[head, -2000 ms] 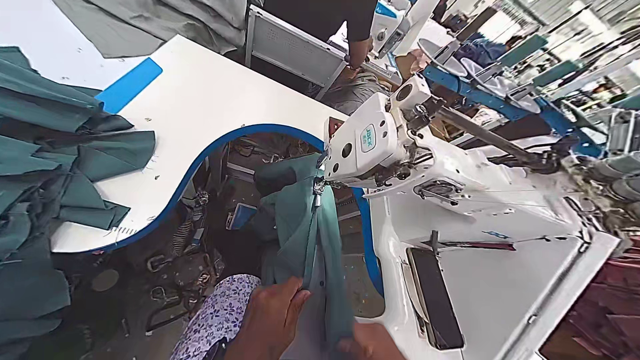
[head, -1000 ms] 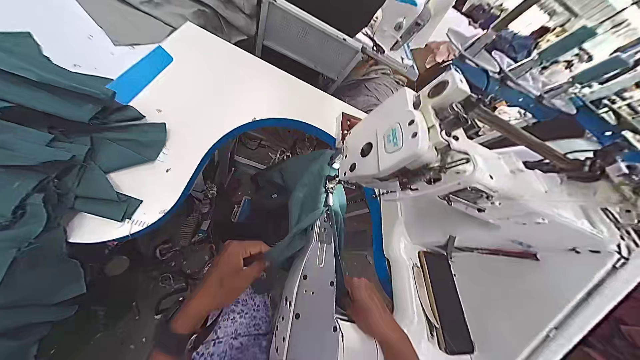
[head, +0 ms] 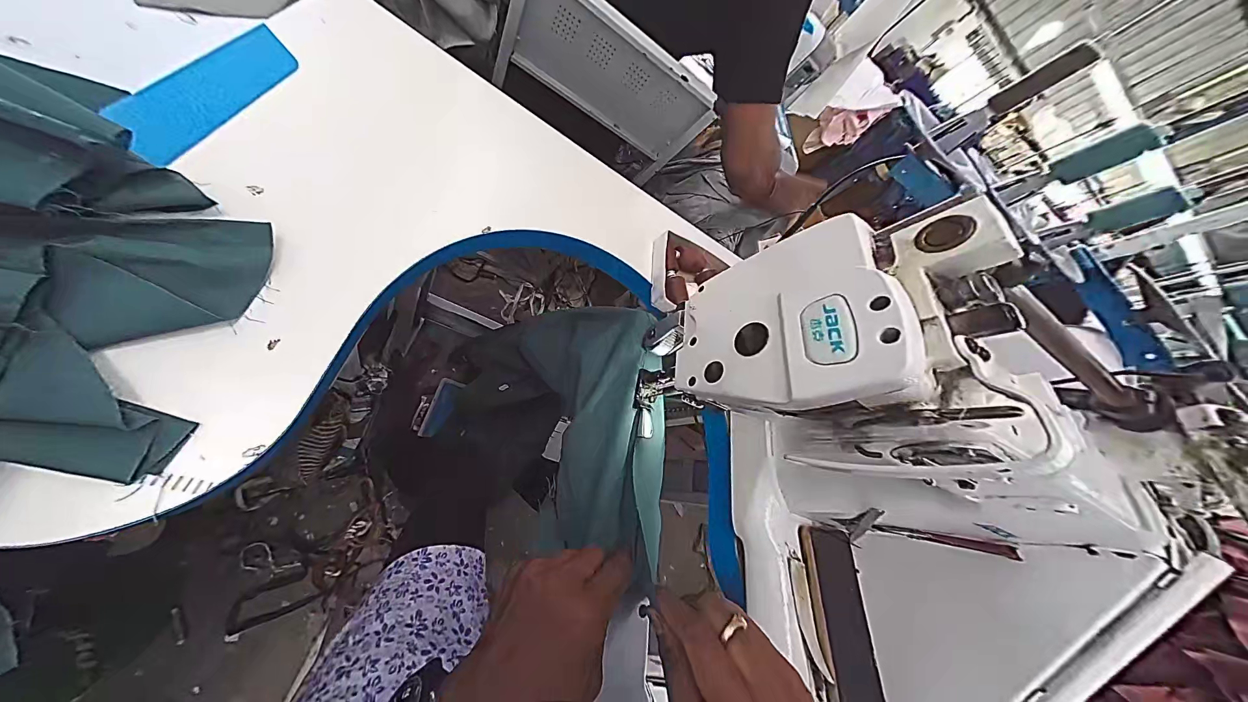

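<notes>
Dark green fabric (head: 600, 458) runs from beneath the needle area of a white Jack industrial sewing machine (head: 790, 322) down toward me, over the machine's narrow metal arm (head: 626, 648). My left hand (head: 556, 619) pinches the fabric's lower edge on the left of that arm. On the right of it, my right hand (head: 717, 643), with a ring on one finger, has its fingertips at the other edge of the cloth. The metal presser foot (head: 644, 419) rests at the fabric near the machine head; whether it presses down cannot be told.
A white table (head: 390, 127) with a curved blue edge lies at the left, bearing green fabric pieces (head: 146, 283) and a blue strip (head: 210, 93). Another person's forearm (head: 751, 146) reaches over grey cloth at the top. A dark bar (head: 843, 614) lies right of my right hand.
A second ago my hands were apart, spreading the cloth with the metal arm bare between them. Now they are close together and the fabric covers more of the arm.
</notes>
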